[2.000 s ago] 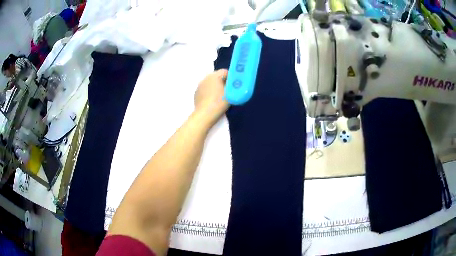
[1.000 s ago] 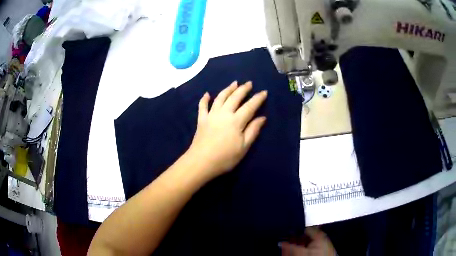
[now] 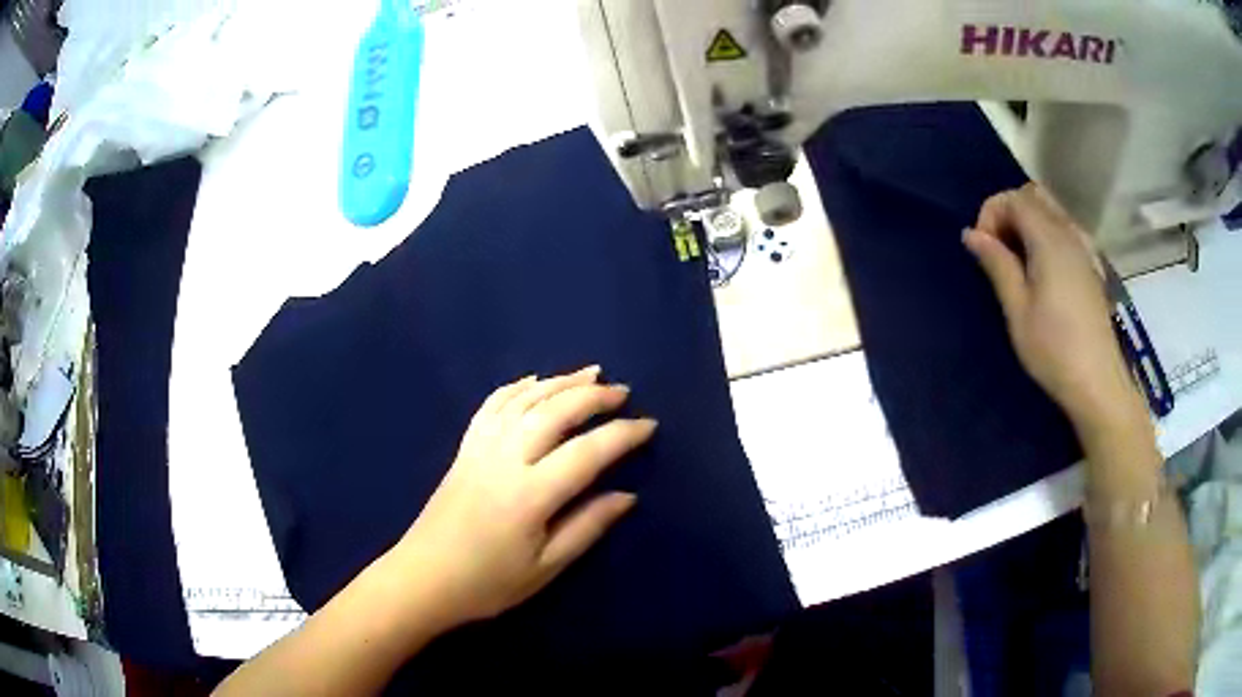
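Observation:
A wide navy garment piece (image 3: 450,300) lies flat in front of me, its right edge beside the presser foot (image 3: 685,241). My left hand (image 3: 524,490) rests flat on it, fingers apart, holding nothing. Another navy panel stack (image 3: 913,313) lies under and beside the machine arm. My right hand (image 3: 1042,279) is over its upper right edge, fingers bent and thumb near them; whether it pinches the cloth I cannot tell.
The white HIKARI sewing machine (image 3: 899,55) stands at the upper right. A blue handheld object (image 3: 380,123) lies behind the work. A long navy strip (image 3: 134,409) lies at left beside white cloth (image 3: 130,95). Dark blue snips (image 3: 1141,357) lie at far right.
The wide navy piece was spread out flat where a narrower shape lay. My left hand has moved back toward me over it. My right hand has moved from the front edge to the right stack.

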